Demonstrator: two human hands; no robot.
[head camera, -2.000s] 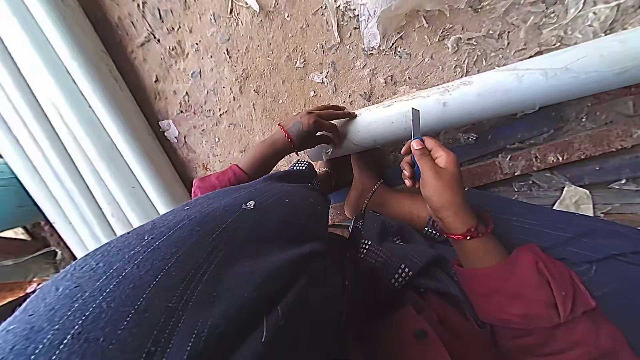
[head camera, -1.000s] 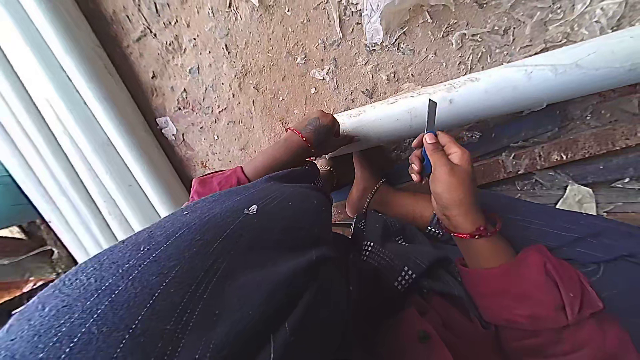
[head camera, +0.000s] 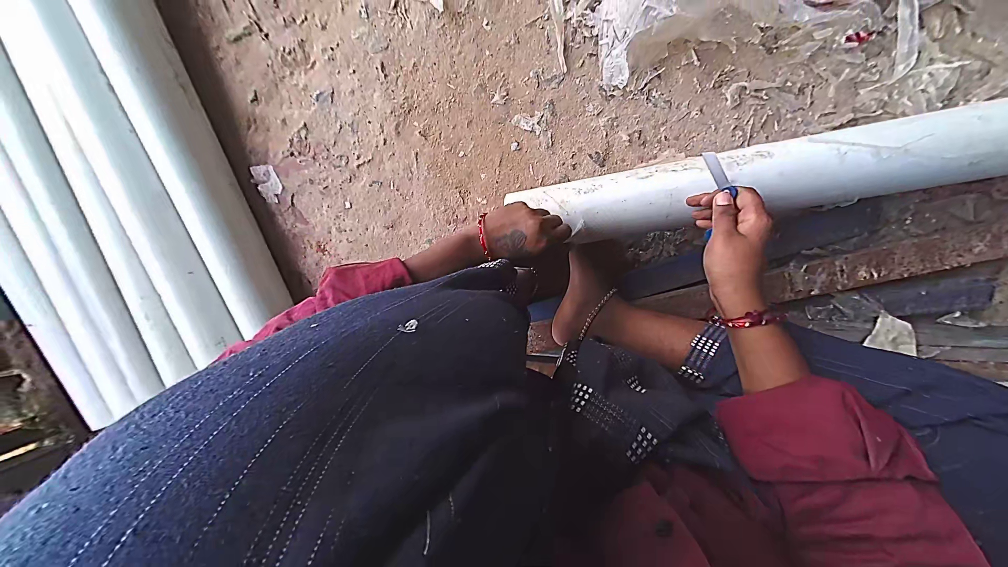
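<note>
A long white pipe lies slantwise over the ground, with its near end beside my feet. My left hand is at that end with its fingers curled; whether it grips the rim or something thin there, I cannot tell. In my right hand is a blue-handled blade tool, apparently a knife. Its flat grey blade lies across or just over the upper side of the pipe. My fingers hide most of the handle. A bare foot rests below the pipe's end.
Several white pipes lie side by side at the left. Scraps of clear plastic film litter the dirt ground beyond the pipe. Dark wooden or metal slats run below the pipe at the right. Dark blue cloth covers my knees.
My left hand lay spread on the pipe's end two seconds ago; its fingers are now curled at the rim. The blade in my right hand, upright a second ago, now tilts left.
</note>
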